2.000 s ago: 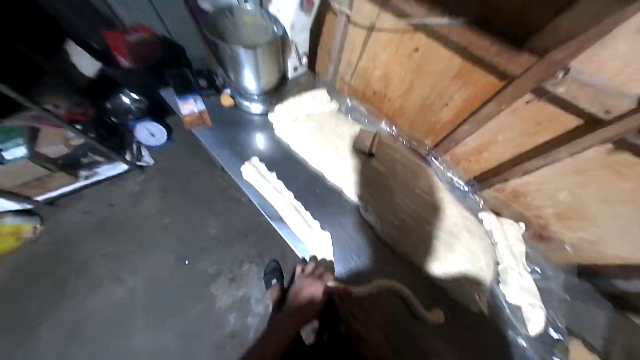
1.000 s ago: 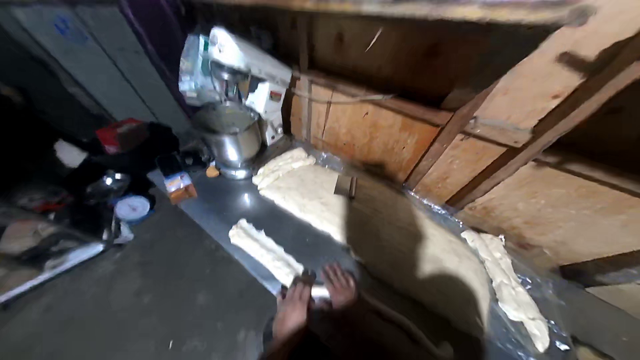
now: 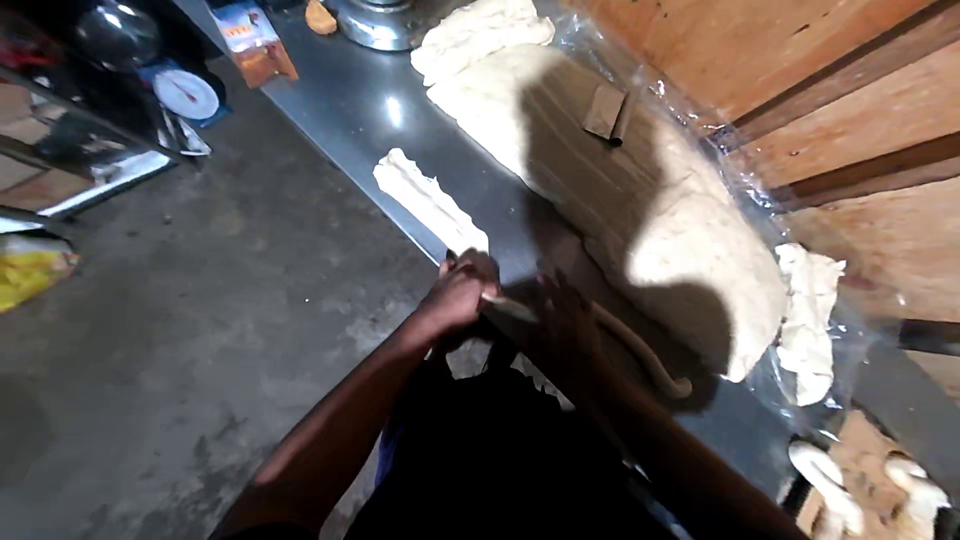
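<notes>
My left hand [image 3: 463, 289] is closed around the near end of a thick dough strip [image 3: 429, 201], where a thin dough rope [image 3: 637, 346] starts. Across the rope lies my right hand [image 3: 559, 311], in shadow, its fingers fairly flat and spread. The rope runs out past it to the right and ends in a small curl. Beyond the hands, a large slab of dough [image 3: 697, 232] covers much of the metal table, with a dough scraper [image 3: 606, 112] resting on it. A folded dough piece [image 3: 487, 36] adjoins the slab's far end; another dough piece [image 3: 808, 322] lies on plastic at right.
The metal table's edge [image 3: 341, 169] runs diagonally beside the concrete floor. A printed packet [image 3: 253, 43] and a metal bowl base [image 3: 379, 22] stand at its far end. A dial scale [image 3: 186, 94] is at left. Shaped dough pieces [image 3: 829, 480] sit at lower right; a wooden wall borders the table.
Both hands were close together on the strip a second ago; now they are farther apart, the right one over the rope. The view has tilted down.
</notes>
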